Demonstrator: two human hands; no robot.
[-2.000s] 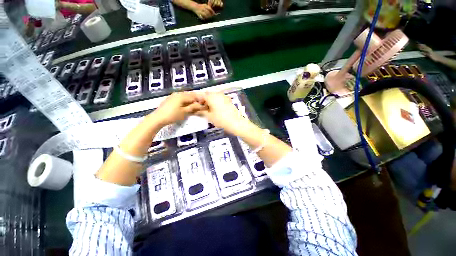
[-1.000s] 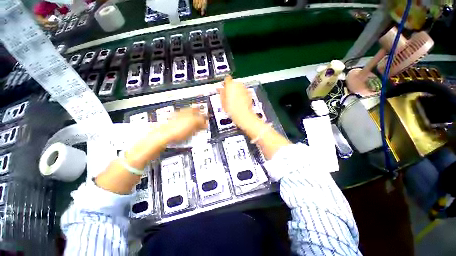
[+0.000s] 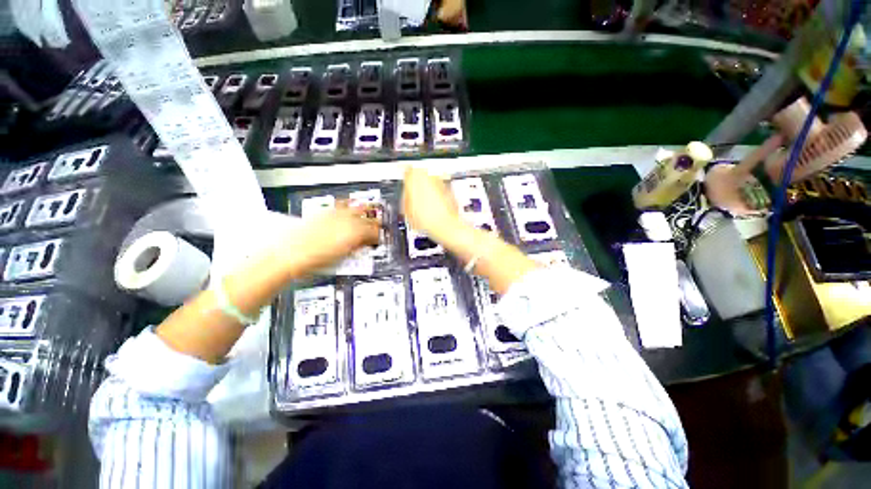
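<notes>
The clear blister tray [image 3: 280,377] lies in front of me and holds two rows of white devices with dark ovals, such as this device [image 3: 381,329]. My left hand [image 3: 342,234] is over the back row with bent fingers, on the end of the printed label strip [image 3: 196,129]; the fingertips' hold is unclear. A white piece shows below it. My right hand [image 3: 429,202] is over the back row, right of my left hand, thumb side and fingertips blurred; I cannot tell whether it holds a label.
A label roll [image 3: 162,267] lies at left beside stacked full trays [image 3: 105,287]. A green conveyor [image 3: 554,100] carries another tray behind a pale rail [image 3: 592,162]. At right are a white card [image 3: 653,294], small bottle [image 3: 673,175], pink fan [image 3: 826,143], gold box [image 3: 840,296] and blue cord [image 3: 785,210].
The hands were together at first, then parted and now sit apart over the back row. The camera view has shifted, so the tray and roll appear further right.
</notes>
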